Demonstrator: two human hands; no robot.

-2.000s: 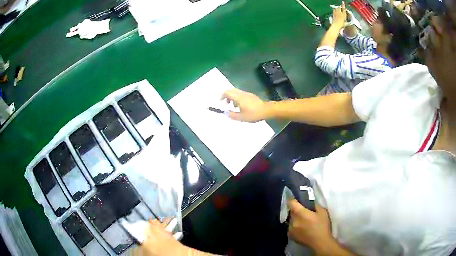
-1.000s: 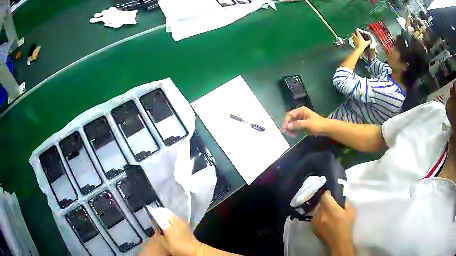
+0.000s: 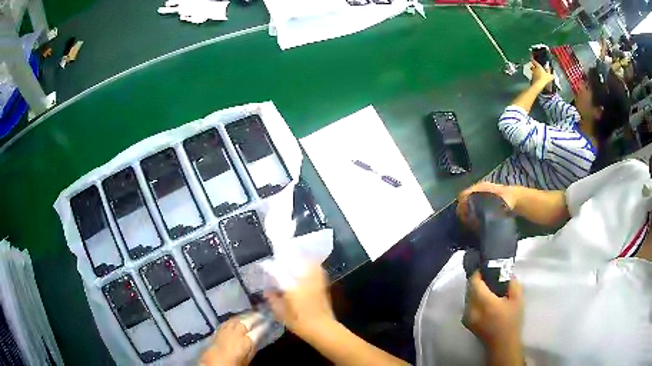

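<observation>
Black phone frames (image 3: pixel 171 193) lie in two rows on a large white separator sheet (image 3: pixel 282 118) with ragged edges. The far row is longer than the near one. My left hand (image 3: pixel 232 339), with white finger covers, is at the sheet's near edge, below the near row. My right hand (image 3: pixel 304 293) is blurred at the right end of the near row, over the raised fold of the sheet and beside the last frame (image 3: pixel 247 239). Both hands are cut off or blurred, so their grip is unclear.
A white paper (image 3: pixel 368 207) with a pen (image 3: pixel 377 174) lies to the right. Beyond it is a black frame pile (image 3: pixel 450 143). A person in white holds a black scanner (image 3: pixel 493 243) close by. Dark glossy frames (image 3: pixel 306 211) show beside the sheet. A sheet stack (image 3: pixel 25 307) stands left.
Another frame now lies in the near row, and my right hand has moved right, away from my left. The neighbour's free hand has moved to the scanner. The view has shifted.
</observation>
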